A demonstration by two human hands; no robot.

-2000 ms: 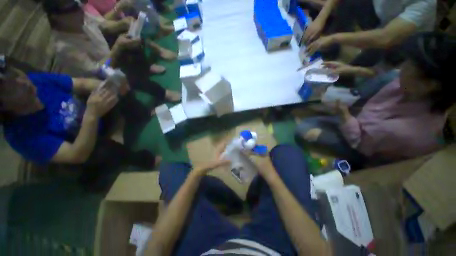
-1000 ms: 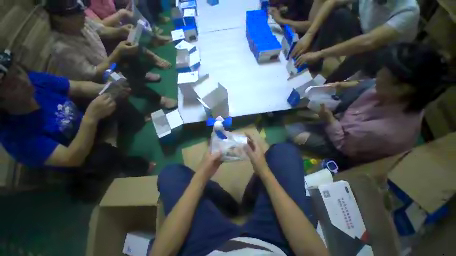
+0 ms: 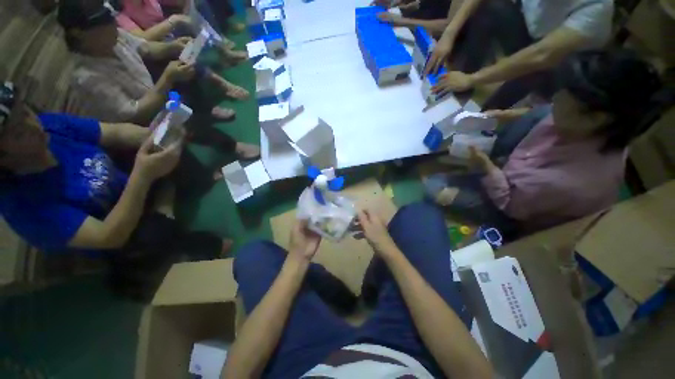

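A small white product unit with bright blue blades (image 3: 323,183) stands up at the far side of a clear, shiny, crumpled-looking bag or insert (image 3: 329,220). My left hand (image 3: 305,238) holds the clear bag at its left side. My right hand (image 3: 371,228) is at the bag's right side with its fingers on the edge. Both hands are over the gap between my knees, above a brown cardboard sheet (image 3: 289,226). What lies inside the clear bag is too blurred to tell.
White-topped table (image 3: 355,118) ahead, with open white boxes (image 3: 309,135) on its left edge and blue-and-white boxes (image 3: 383,46) on its right. Open brown cartons (image 3: 194,278) left and right of my legs; a printed white box (image 3: 511,300) by my right knee. Seated people work on both sides.
Two seconds ago the unit was tilted right between my hands; now its blades point away from me, with the clear bag spread below. Since one second ago the hands have shifted slightly left.
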